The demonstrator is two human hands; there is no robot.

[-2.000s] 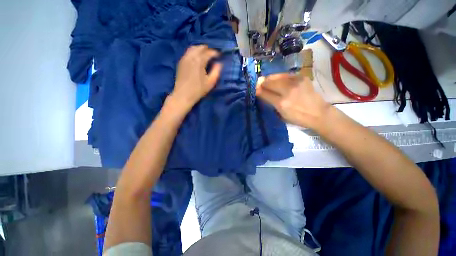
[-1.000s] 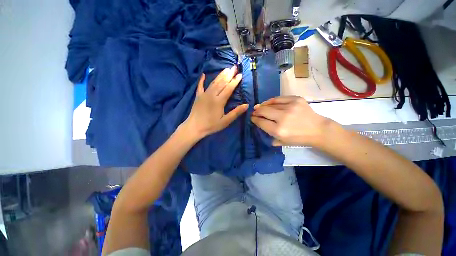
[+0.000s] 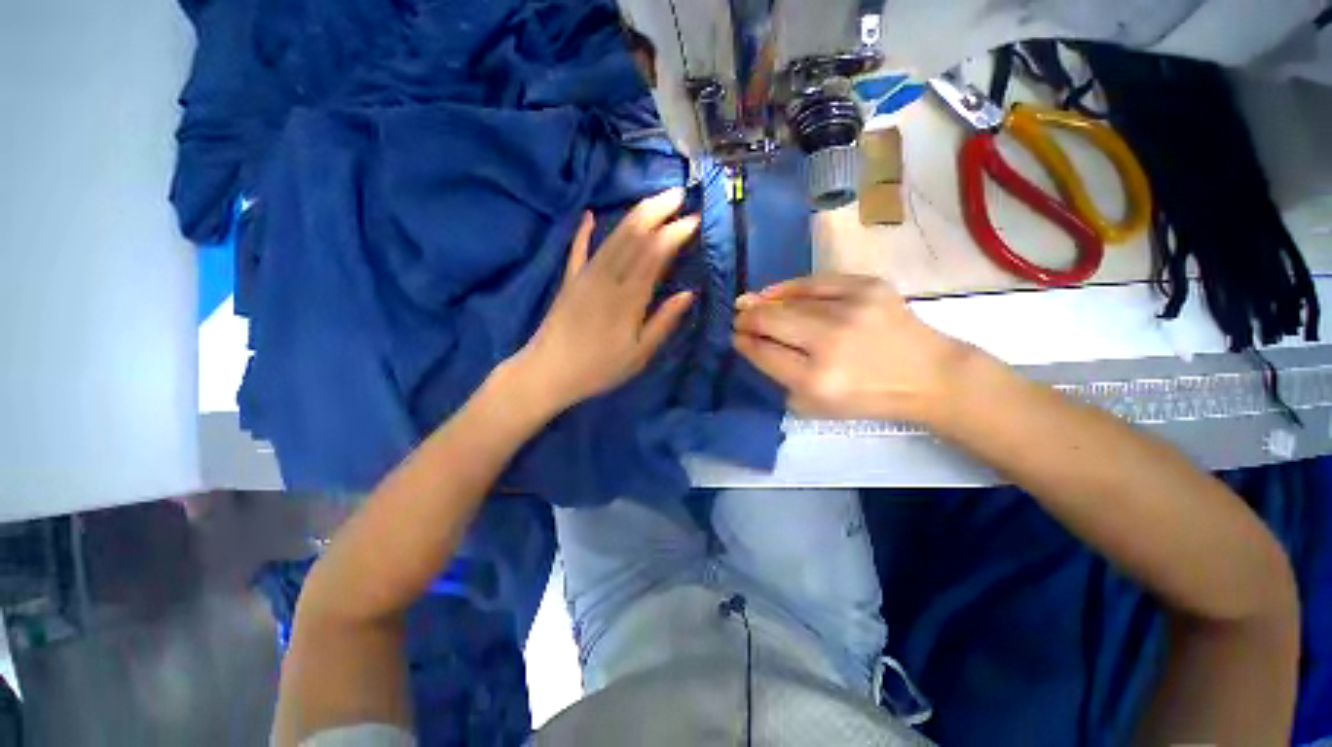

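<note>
A navy garment panel (image 3: pixel 409 277) lies bunched on the machine table, left of and under the presser foot (image 3: pixel 719 172). Two narrow black strips (image 3: pixel 741 241) run from the foot toward my lap. My left hand (image 3: pixel 614 307) lies flat on the cloth left of the strips, fingers spread, fingertips close to the foot. My right hand (image 3: pixel 840 347) pinches the right black strip at the cloth with thumb and fingers, below the foot. The pinched part is partly hidden by the fingers.
The sewing machine head (image 3: pixel 1008 32) is at the top. Right of the needle are a grey ribbed knob (image 3: pixel 831 172), a tan block (image 3: pixel 881 178), red and yellow scissors (image 3: pixel 1023 190) and loose black strips (image 3: pixel 1205 190). A ruler band (image 3: pixel 1154 397) runs along the front edge.
Since two seconds ago both hands have come down onto the work, the right one lower along the strip. In the last second the cloth's lower edge has drawn up and left.
</note>
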